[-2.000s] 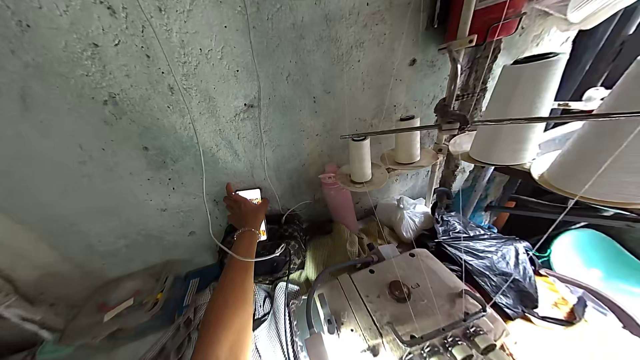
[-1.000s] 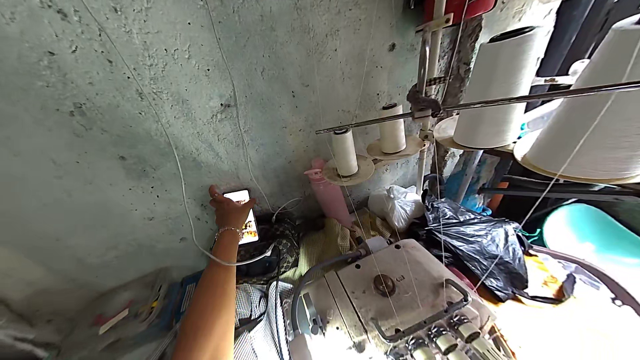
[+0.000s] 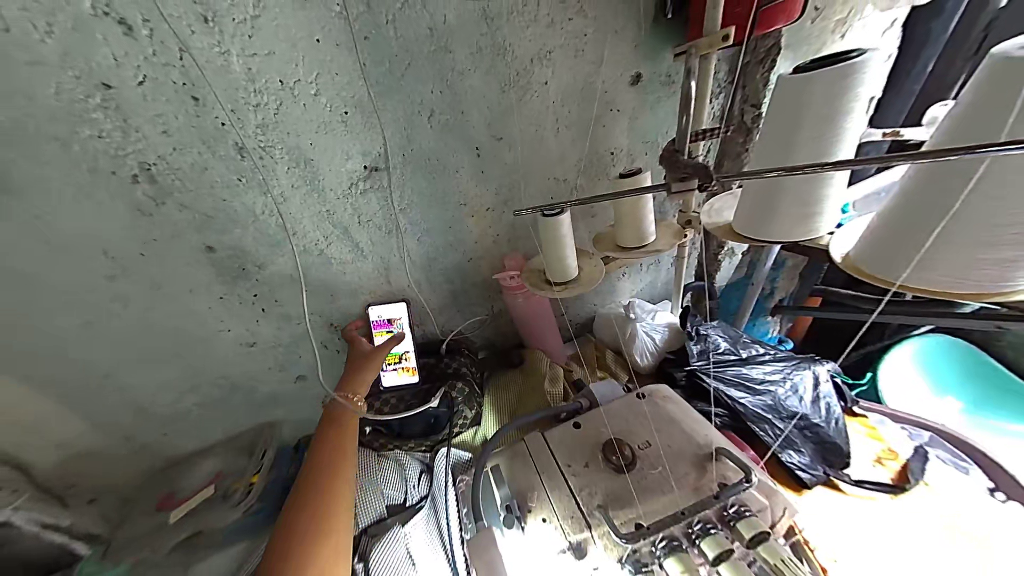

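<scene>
My left hand [image 3: 368, 360] is at a smartphone [image 3: 393, 346] that stands nearly upright near the wall, on a dark patterned bag [image 3: 462, 392]. The thumb lies over the lit screen, and the other fingers are at the phone's left edge; whether they grip it is not clear. A bracelet is round the wrist, and a white cable [image 3: 305, 296] passes by it. My right hand is out of view. To the right of the arm sits an overlock sewing machine [image 3: 640, 456] with threads running down to it.
Small thread cones [image 3: 558, 246] and large ones [image 3: 808, 144] stand on a thread stand with a metal rod [image 3: 768, 171]. Behind the machine are a pink bottle [image 3: 530, 316], a white plastic bag [image 3: 640, 332] and a black plastic bag [image 3: 760, 392]. Checked fabric [image 3: 408, 488] lies beside my forearm.
My left thumb has moved over the phone's screen, and more of the screen shows now. The phone stays near the wall.
</scene>
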